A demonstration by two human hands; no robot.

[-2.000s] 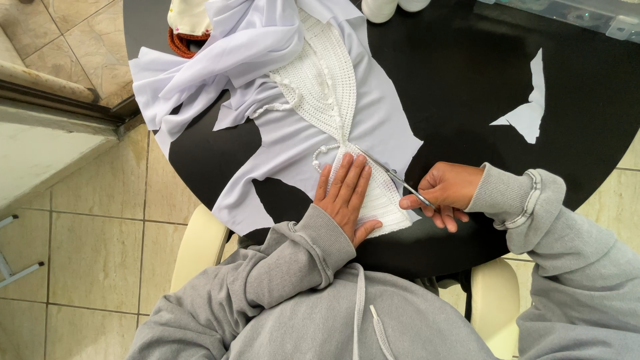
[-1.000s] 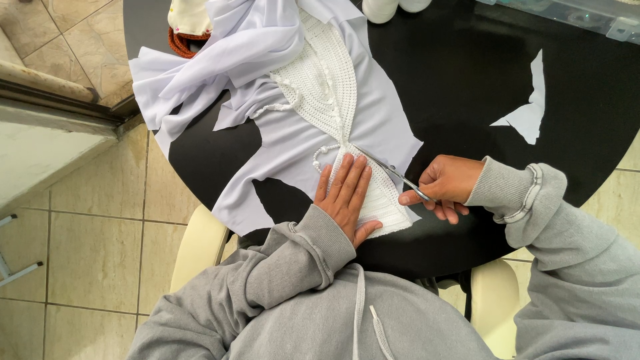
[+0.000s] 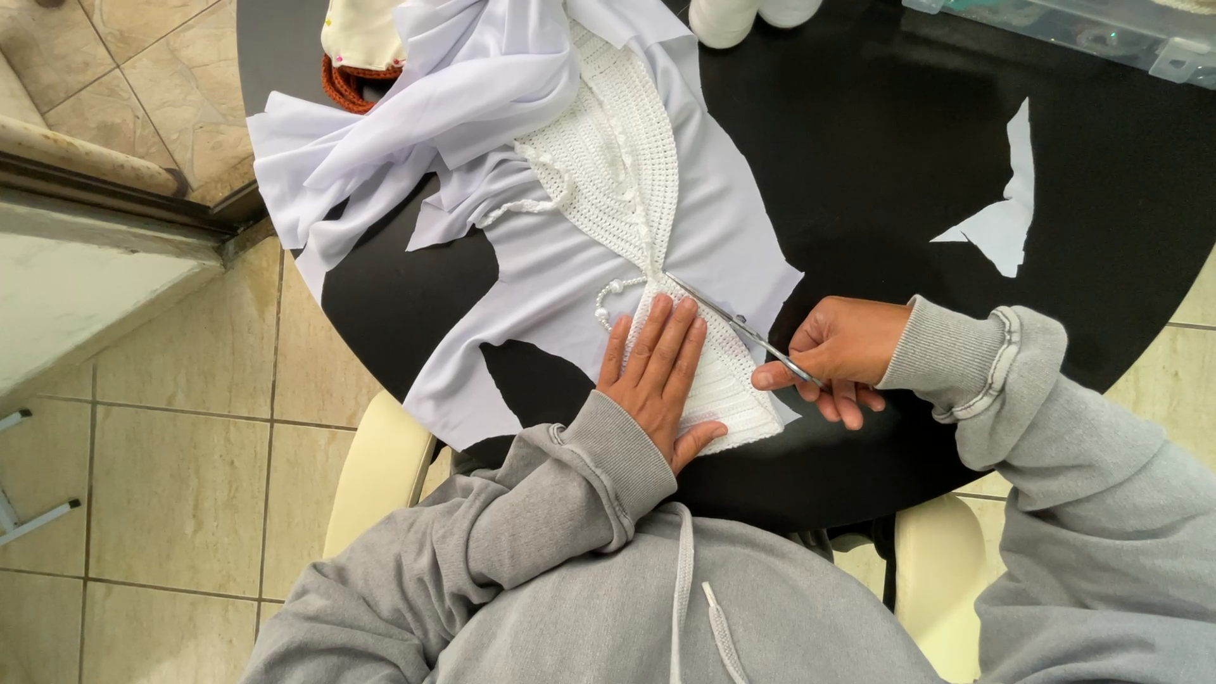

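Observation:
My left hand (image 3: 660, 375) lies flat, fingers apart, on a white crocheted piece (image 3: 632, 157) that narrows at its middle and widens again under the hand. Beneath it spreads pale lavender-white fabric (image 3: 731, 209) with ragged cut edges. In my right hand (image 3: 836, 356) is a pair of metal scissors (image 3: 746, 328), its fingers in the handles. The blades reach up and left along the crochet's right edge, their tips near its narrow middle. A white beaded loop (image 3: 617, 293) lies just above my left fingers.
A loose fabric scrap (image 3: 1012, 204) lies on the round black table (image 3: 874, 114) at right. White rolls (image 3: 722, 19) stand at the top, a clear plastic case (image 3: 1092, 38) at the top right. A cream pinned cloth piece (image 3: 361, 33) and brown-orange cord (image 3: 347, 85) are at the upper left.
The scissors and my right hand have shifted very slightly; the fabric beside the crochet's lower right edge has receded. My left hand stays in place.

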